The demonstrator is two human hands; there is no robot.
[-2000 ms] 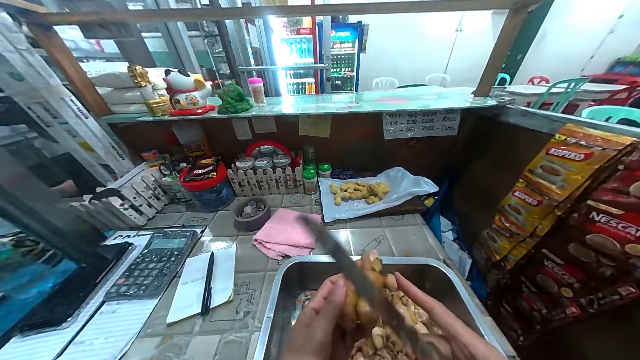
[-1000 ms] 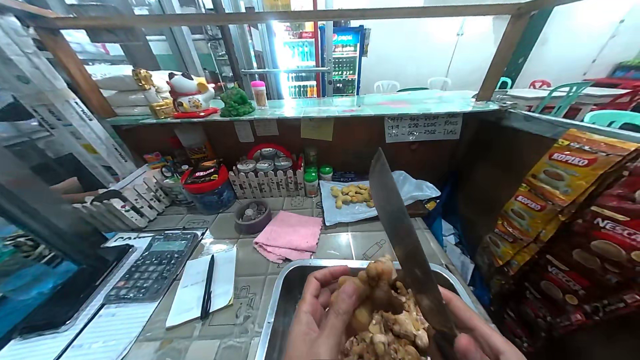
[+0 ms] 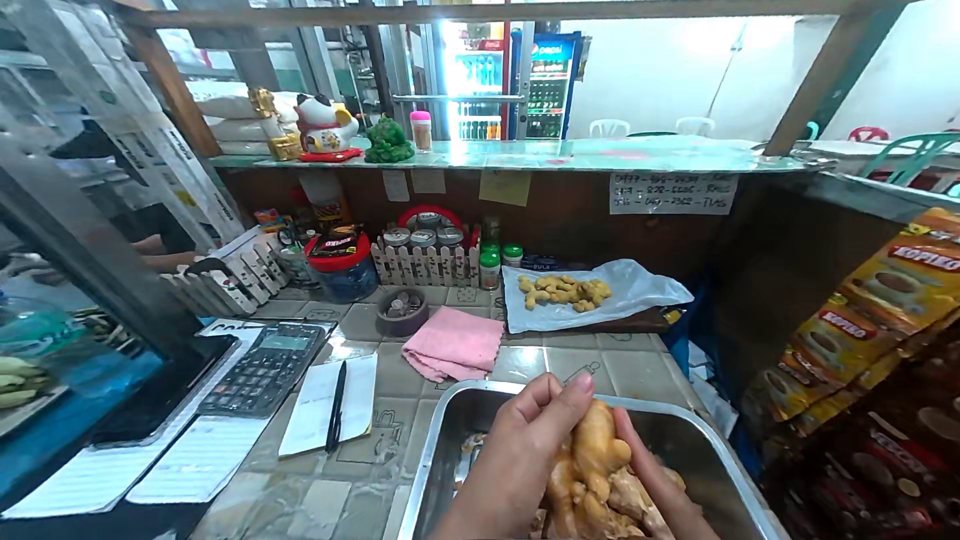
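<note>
My left hand (image 3: 517, 450) is closed around a knobbly piece of ginger root (image 3: 596, 450) above a steel tray (image 3: 450, 420). From the other side, my right hand (image 3: 652, 472) lies against the same ginger with its fingers. The knife is not visible; whether my right hand still has it lower down is hidden. More ginger pieces (image 3: 634, 495) lie in the tray beneath my hands. Behind the tray, smaller pale ginger pieces (image 3: 562, 291) rest on a white plastic sheet (image 3: 637, 296). A folded pink cloth (image 3: 454, 345) lies just beyond the tray's rim.
Left of the tray are a notepad (image 3: 307, 412) with a black pen (image 3: 337, 405) and a calculator (image 3: 259, 371). A roll of tape (image 3: 403, 311), a red-lidded jar (image 3: 341, 266) and green-capped shakers (image 3: 490, 266) stand behind. Coffee sachets (image 3: 847, 322) hang at the right.
The knife, upright by my right hand a second ago, has gone from view. My right hand has turned in against the ginger.
</note>
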